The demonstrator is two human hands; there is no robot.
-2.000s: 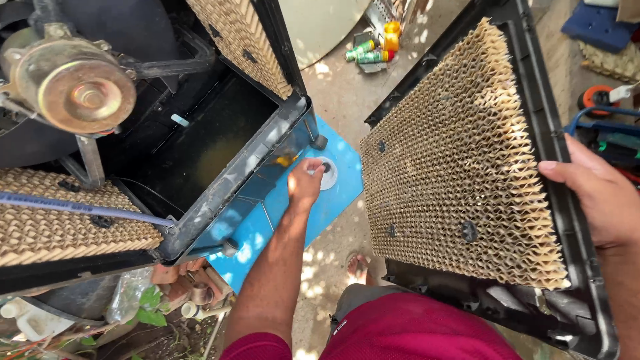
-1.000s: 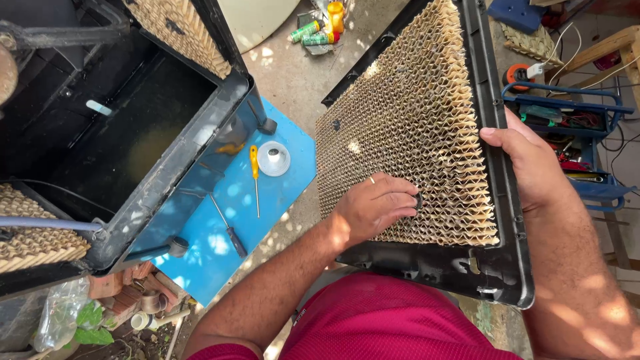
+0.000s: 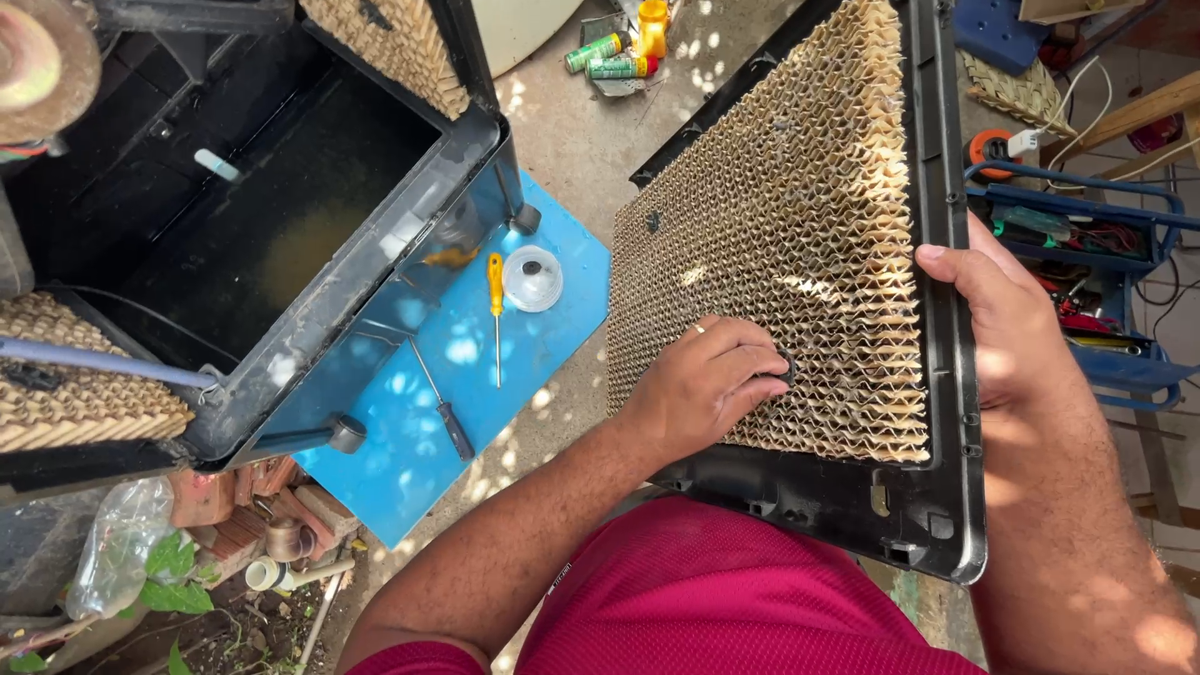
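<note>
My right hand (image 3: 1008,319) grips the right edge of a black plastic panel frame (image 3: 947,281) that carries a honeycomb cooling pad (image 3: 778,206). On the pad's lower part, the fingers of my left hand (image 3: 708,384) hold a small black plastic knob (image 3: 786,366), mostly hidden by the fingertips. Left of the panel, a yellow-handled screwdriver (image 3: 495,286) and a round clear plastic container (image 3: 532,278) with a dark piece in it lie on a blue board (image 3: 553,220). A dark-handled screwdriver (image 3: 454,429) lies lower on that board.
An opened evaporative cooler's black housing (image 3: 375,244), with murky water at its bottom, fills the left. Small green tubes (image 3: 619,67) lie on the ground at the top. A blue toolbox (image 3: 1116,234) stands at the right; bricks (image 3: 202,497) and a plastic bottle (image 3: 122,544) are at lower left.
My left hand has moved from the round container on the blue board to the cooling pad, where it now holds the black knob. My right hand still holds the frame. The view has shifted right.
</note>
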